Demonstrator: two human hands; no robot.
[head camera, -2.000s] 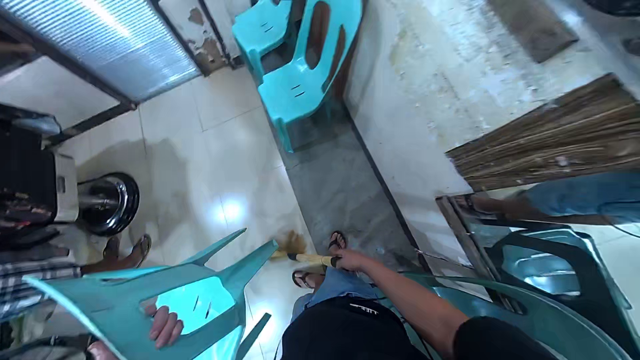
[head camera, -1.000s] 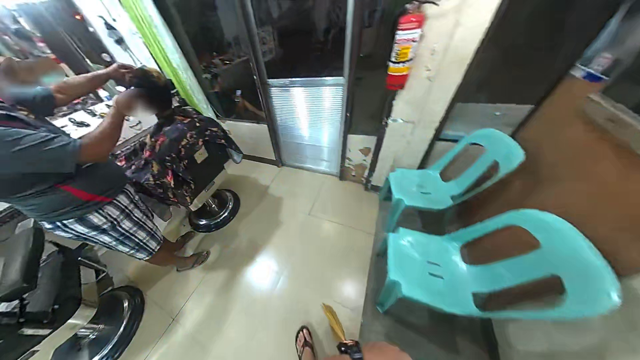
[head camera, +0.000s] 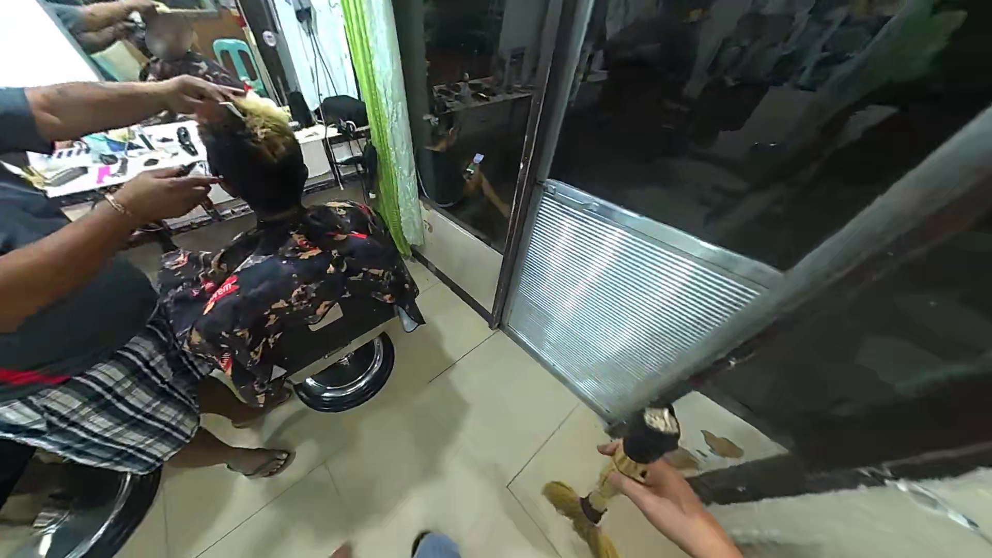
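Observation:
At the lower right, my right hand (head camera: 655, 492) is closed around the handle of a soft straw broom (head camera: 616, 473), near its dark wrapped end. The yellowish bristles (head camera: 577, 515) hang below and left of the hand, over the floor tiles. The broom is beside the bottom corner of a glass door with a ribbed metal lower panel (head camera: 620, 294). My left hand is out of view. The tip of one of my feet and a bit of blue denim (head camera: 435, 545) show at the bottom edge.
At the left a person in plaid shorts (head camera: 116, 403) works on the hair of a seated person in a patterned cape (head camera: 287, 287). The round chrome chair base (head camera: 349, 376) stands on the tiles. A green curtain (head camera: 380, 116) hangs beside a cluttered counter (head camera: 116, 159). A wall edge runs along the lower right.
The view has swung up and toward the door. The teal chairs at the right have left the view. My left hand, seen at a teal chair two seconds ago, is out of view.

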